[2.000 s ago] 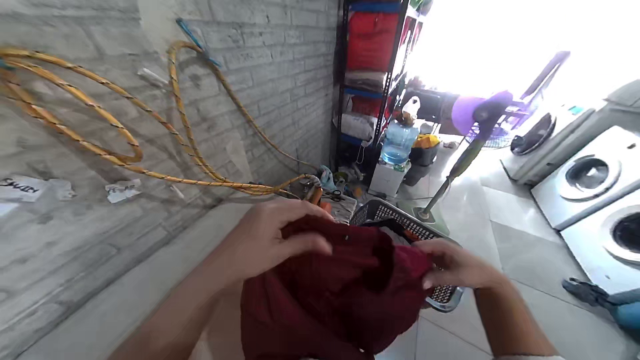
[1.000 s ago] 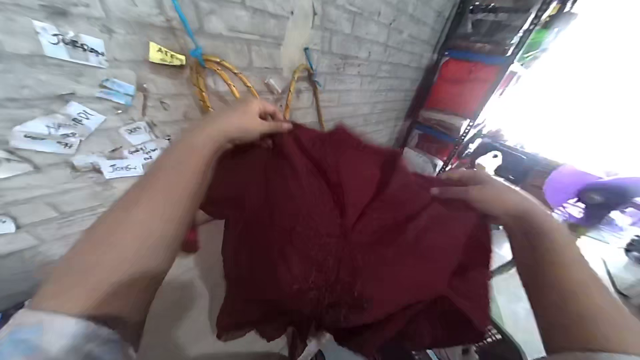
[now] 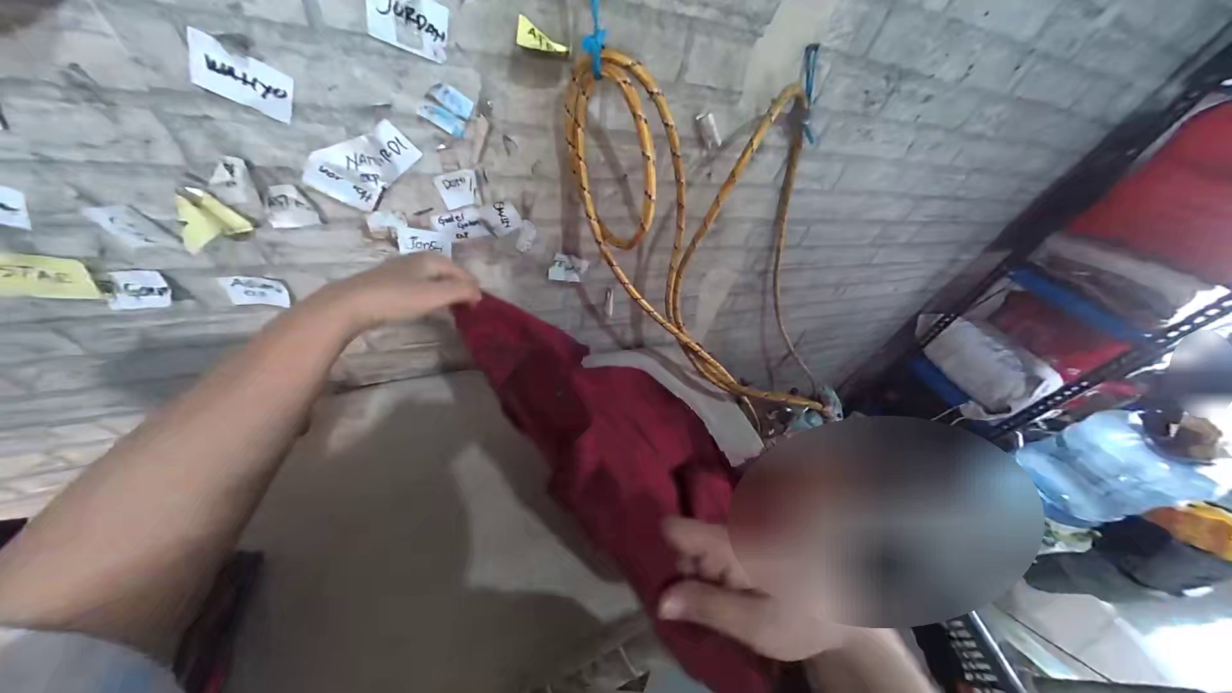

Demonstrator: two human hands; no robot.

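A dark red cloth garment (image 3: 626, 443) stretches diagonally between my hands, over a pale flat surface. At its upper left end, my left hand (image 3: 409, 289) pinches a corner between thumb and fingers, close to the wall. Lower right, my right hand (image 3: 741, 597) is at the garment's other side, thumb and fingers apart; whether they grip the cloth is unclear. A blurred oval patch hides part of this hand and what lies beside it.
Yellow rope (image 3: 674, 192) hangs in loops on the grey brick wall, among handwritten paper notes. A metal shelf rack (image 3: 1107, 366) with bagged textiles stands right, near a blue clear water bottle (image 3: 1116, 467). A dark plastic basket (image 3: 972, 654) shows at the lower right.
The garment was spread wide and facing me one second ago; now it hangs narrow and slanting, with my right hand lower than my left. The view has turned toward the wall.
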